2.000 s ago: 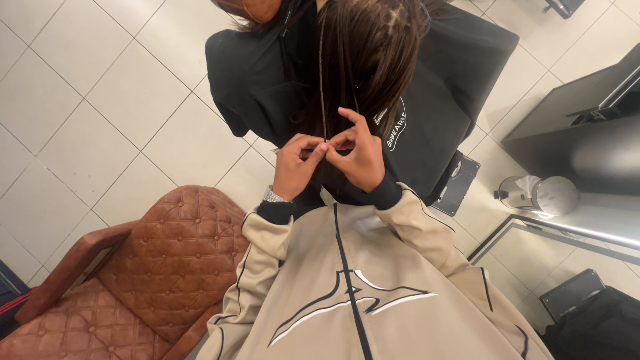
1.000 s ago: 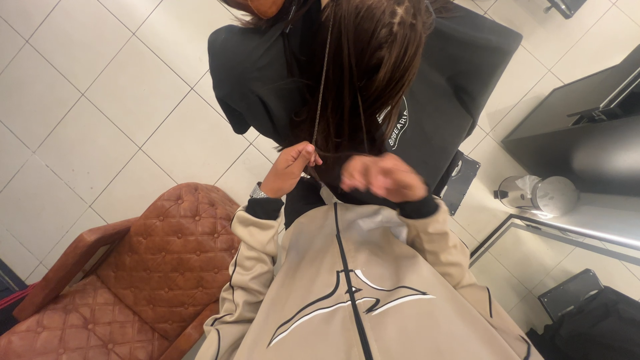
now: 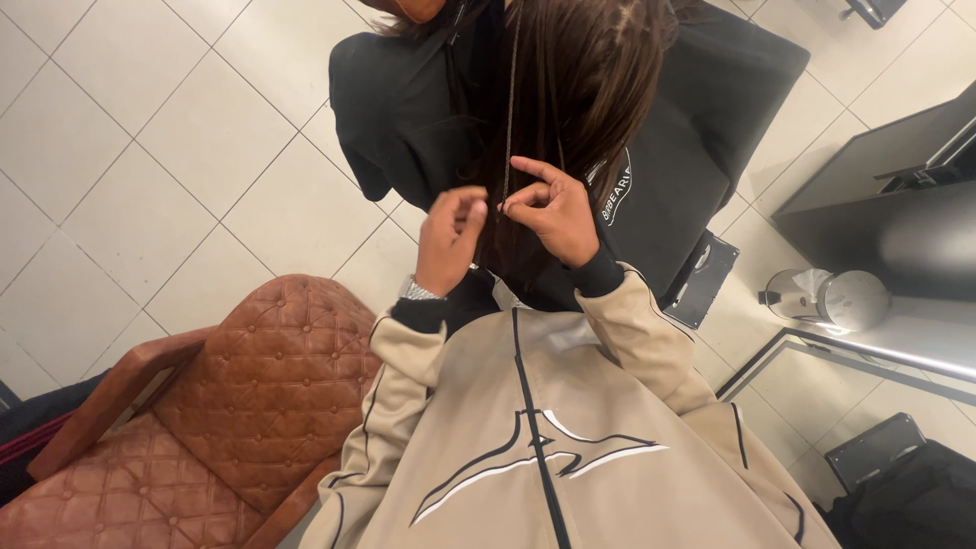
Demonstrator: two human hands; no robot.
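Observation:
A thin braid (image 3: 510, 99) hangs down from a seated person's long dark brown hair (image 3: 602, 69). My right hand (image 3: 555, 210) pinches its lower end between thumb and index finger, with another finger raised beside the braid. Just left of that end is my left hand (image 3: 451, 236), slightly blurred, its fingers curled near the thumb; no strand shows in it. The person wears a black cape (image 3: 686, 130) with white lettering, and loose hair hangs behind my hands.
A brown tufted leather armchair (image 3: 290, 366) stands at lower left. To the right are a metal pedal bin (image 3: 846, 299), a dark cabinet (image 3: 877, 221) and a black footrest (image 3: 703, 282). Another person in black (image 3: 396, 99) is at the top, partly hidden. Pale tiles (image 3: 175, 175) cover the floor.
One second ago my left hand held the braid's end while my right hand was blurred and off to the right. Now my right hand grips the end and my left has come away.

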